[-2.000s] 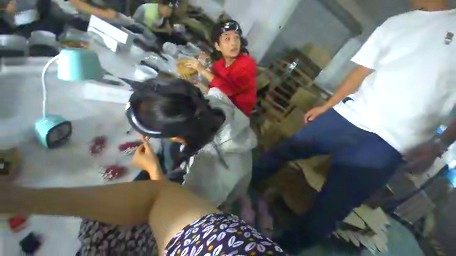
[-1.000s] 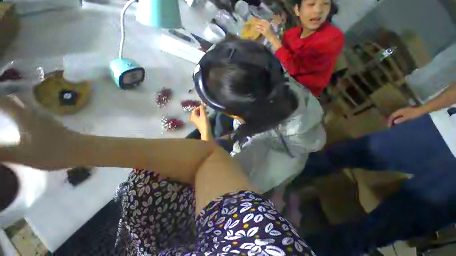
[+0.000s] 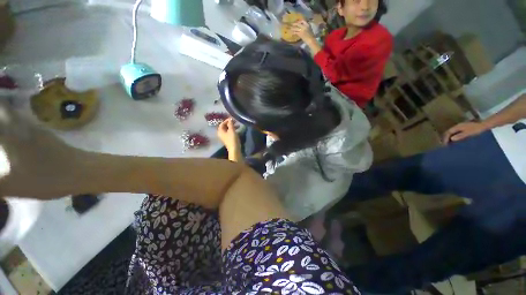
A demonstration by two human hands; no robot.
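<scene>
My right hand (image 3: pixel 36 161) is at the left edge, blurred and partly cut off; its fingers cannot be made out, nor whether it grips anything. My bare forearm runs right from it to a patterned sleeve. Just below the hand, a white round part (image 3: pixel 24 222) with a dark centre is cut off by the left edge. A bright white patch shows at the edge by the hand. A small black piece (image 3: pixel 85 201) lies on the table below my wrist. My left hand is not in view.
An amber disc (image 3: pixel 52 109) with a black centre lies beyond my hand. A teal lamp (image 3: pixel 141 82) and dark red speckled bundles (image 3: pixel 195 140) are further right. A person with dark hair (image 3: pixel 277 86) sits close to my arm; others are beyond and at right.
The view first swung left and down, bringing in the amber disc and white part; then it shifted slightly. The white part now shows less at the left edge. My arm stays stretched left.
</scene>
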